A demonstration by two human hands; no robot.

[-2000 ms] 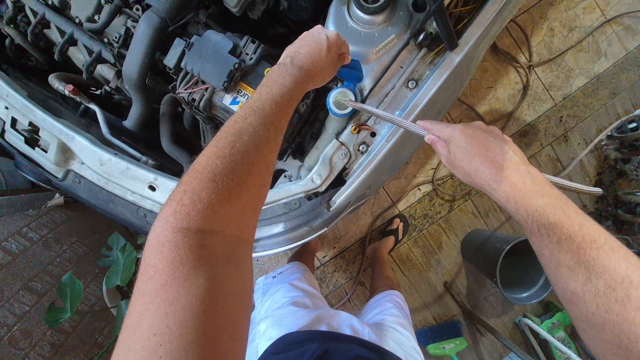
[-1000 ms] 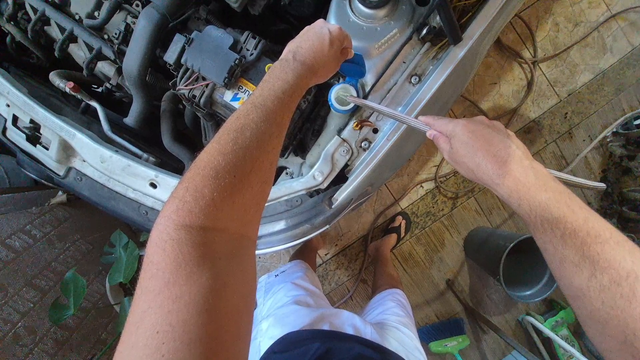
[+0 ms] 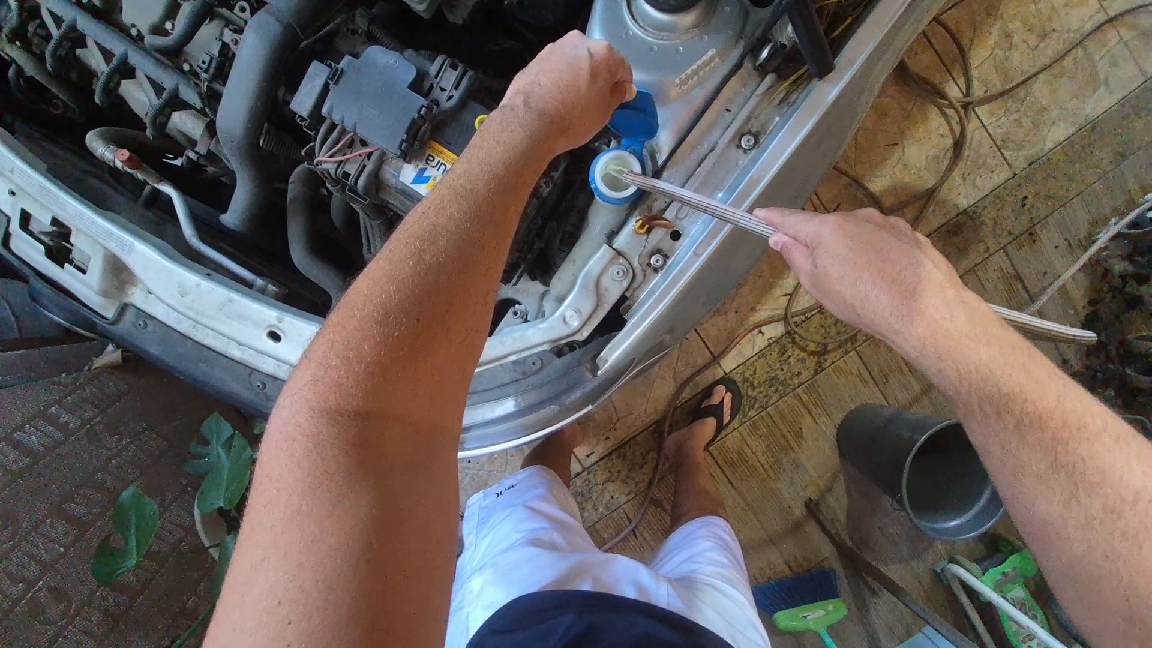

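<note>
My right hand (image 3: 864,265) grips a long, thin ribbed tube (image 3: 706,205), whose far end reaches into the open mouth of a white filler neck with a blue rim (image 3: 616,175). The tube's other end sticks out beyond my right wrist. A blue flip cap (image 3: 635,115) stands raised behind the neck. Curled beside this cap is my left hand (image 3: 573,88); its fingertips are turned away, so whether it holds anything cannot be seen. Under my left forearm lies a car battery (image 3: 427,169), partly hidden, with a label and a black plastic cover (image 3: 378,99).
The car's front frame (image 3: 193,310) and silver fender edge (image 3: 765,193) curve around the engine bay. Brown hose (image 3: 961,103) loops over the tiled floor. At lower right are a dark bucket (image 3: 913,472), a blue-bristled brush (image 3: 799,589) and a green-handled tool; leaves (image 3: 223,463) rise at lower left.
</note>
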